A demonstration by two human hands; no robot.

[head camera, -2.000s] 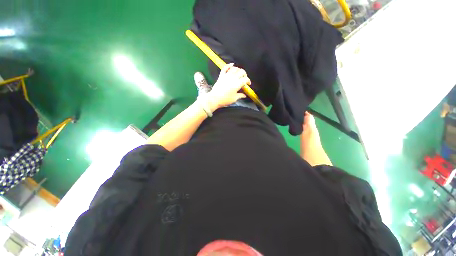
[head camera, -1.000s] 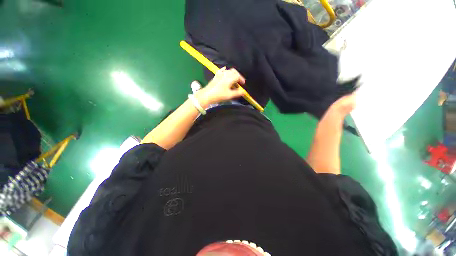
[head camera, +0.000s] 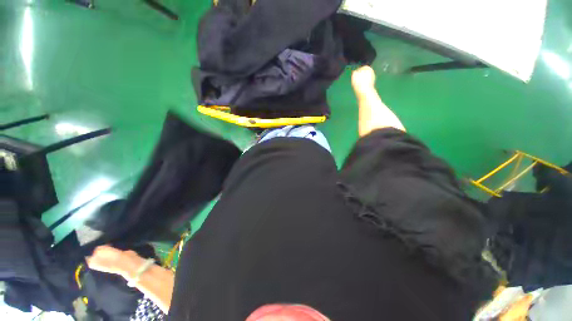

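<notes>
A heap of dark garment pieces lies on a yellow-framed stand in front of my waist. My right hand is at the heap's right edge, with its fingers closed on dark cloth there. My left hand is stretched out at the lower left. It grips the end of a separate dark garment piece, which spreads blurred through the air between the hand and my waist. The fingertips of both hands are partly hidden by cloth.
A white worktable stands at the upper right with dark legs. More dark garments are heaped at the far left. Another yellow frame with dark cloth stands at the right. Dark table legs show on the left, over green floor.
The view has turned. My left hand has let go of the yellow bar and reached out to the lower left with dark cloth. The white table now shows higher up.
</notes>
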